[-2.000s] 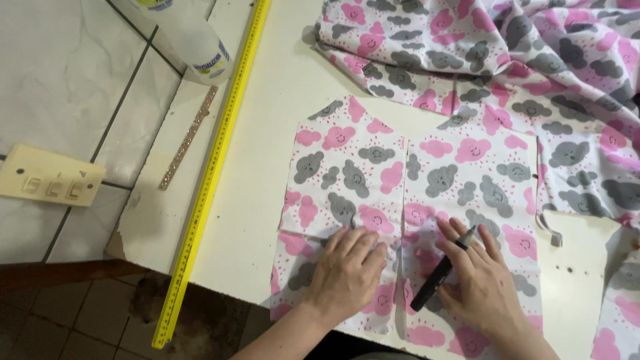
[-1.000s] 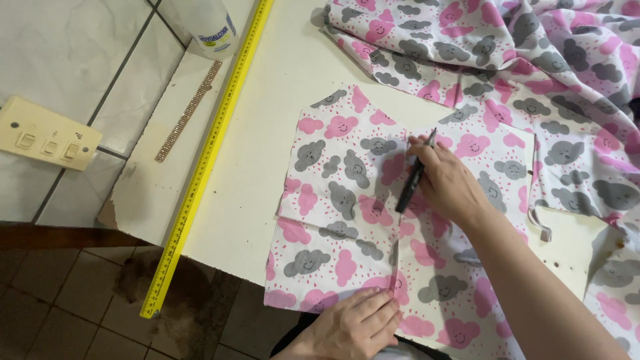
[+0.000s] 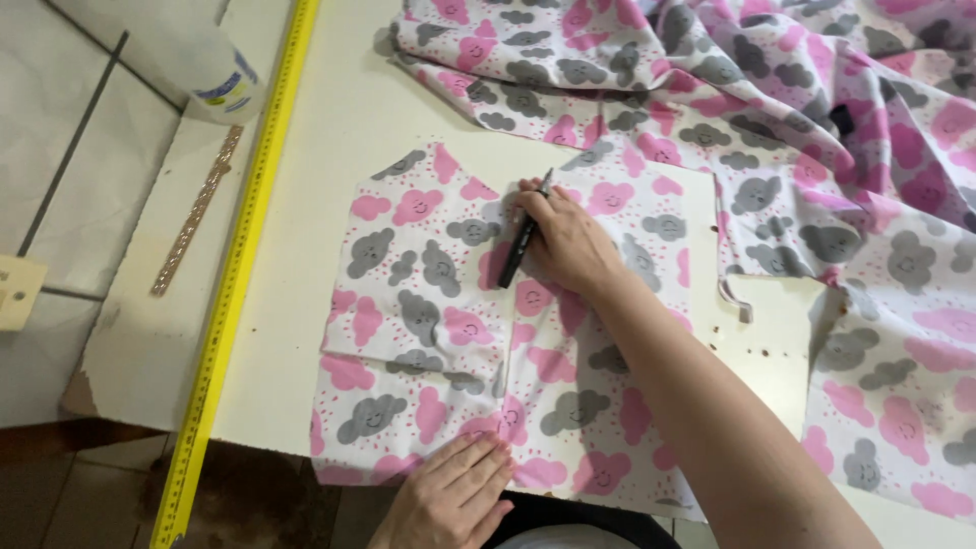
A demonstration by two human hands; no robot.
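Two cut pieces of white cotton-like fabric (image 3: 419, 305) printed with pink and grey clouds lie side by side on a white tabletop, their inner edges meeting along a near-vertical line. My right hand (image 3: 568, 236) rests near the top of that line and holds a black pen (image 3: 524, 236), its metallic tip pointing up and away, while the fingers touch the cloth. At the bottom edge my left hand (image 3: 461, 488) lies flat, fingers together, pressing the fabric where the pieces meet. Part of the right piece is hidden under my right hand and forearm.
A yellow measuring ruler (image 3: 252, 206) runs along the left side. Beyond it lie a glittery strip (image 3: 198, 210) and a translucent bottle (image 3: 221, 84) beside the tiled wall. More cloud-print fabric (image 3: 724, 84) is bunched at the top right. A switch plate (image 3: 19, 293) is at far left.
My left hand has moved down to the fabric's bottom edge. My right hand, with the pen, has moved up along the line between the pieces.
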